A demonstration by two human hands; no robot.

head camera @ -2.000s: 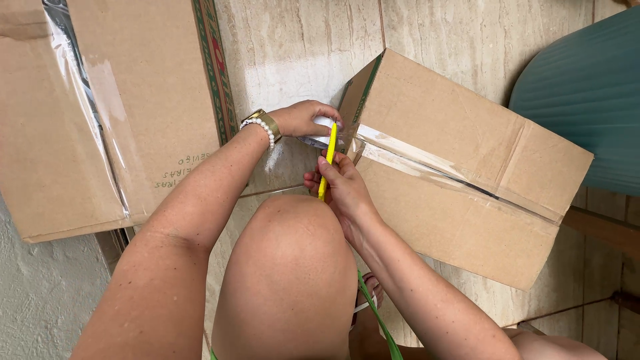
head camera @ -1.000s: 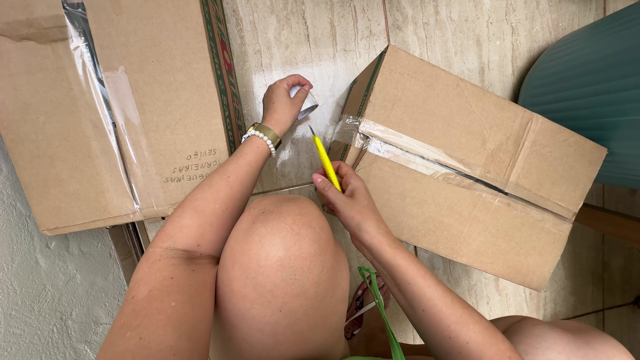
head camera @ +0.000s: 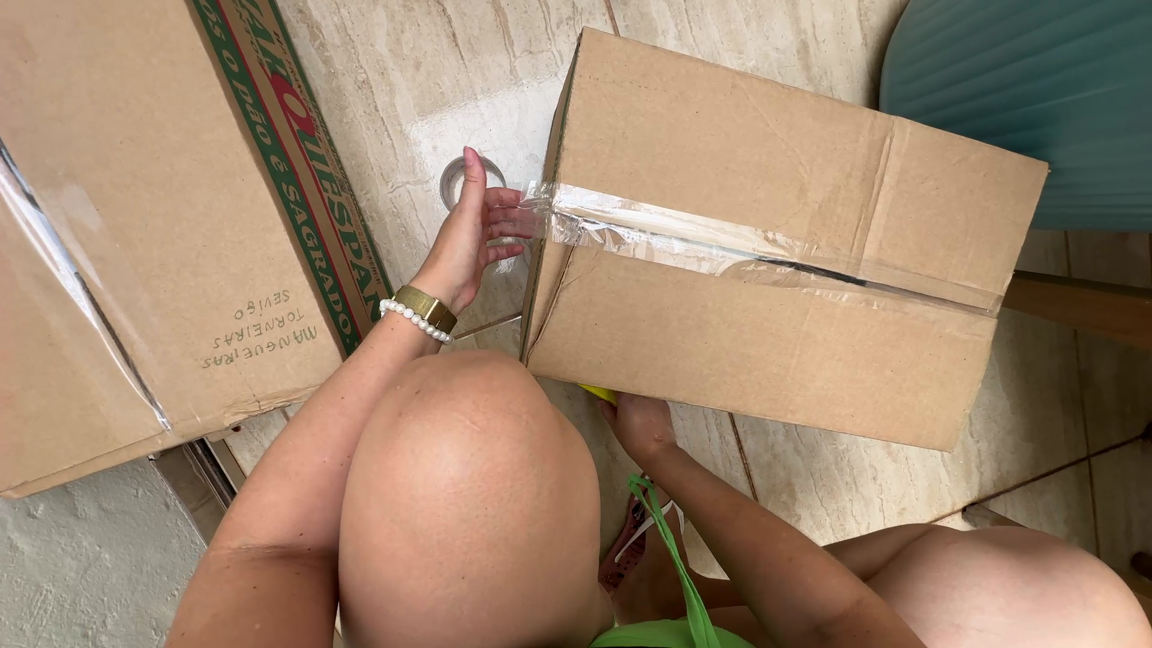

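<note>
A cardboard box (head camera: 756,162) with clear packing tape (head camera: 666,238) along its top seam stands tilted at centre right. My left hand (head camera: 486,225) is beside the box's left end, fingers spread, their tips at the loose end of the tape. Behind that hand, a roll of clear tape (head camera: 447,184) lies on the tiled floor. My right hand (head camera: 641,423) is at the box's lower edge, partly hidden under it, with a yellow utility knife (head camera: 598,392) in it; only a bit of the knife shows.
Another taped cardboard box (head camera: 162,207), with printing and handwriting, stands at the left. A teal ribbed container (head camera: 1017,99) is at the upper right, near a wooden leg (head camera: 1080,306). My knee (head camera: 468,468) is between my arms. A textured wall (head camera: 81,558) is at the lower left.
The tape roll, in my left hand earlier, now lies on the floor, and that hand has opened beside the box. My right hand has moved down to the box's lower edge with the yellow knife.
</note>
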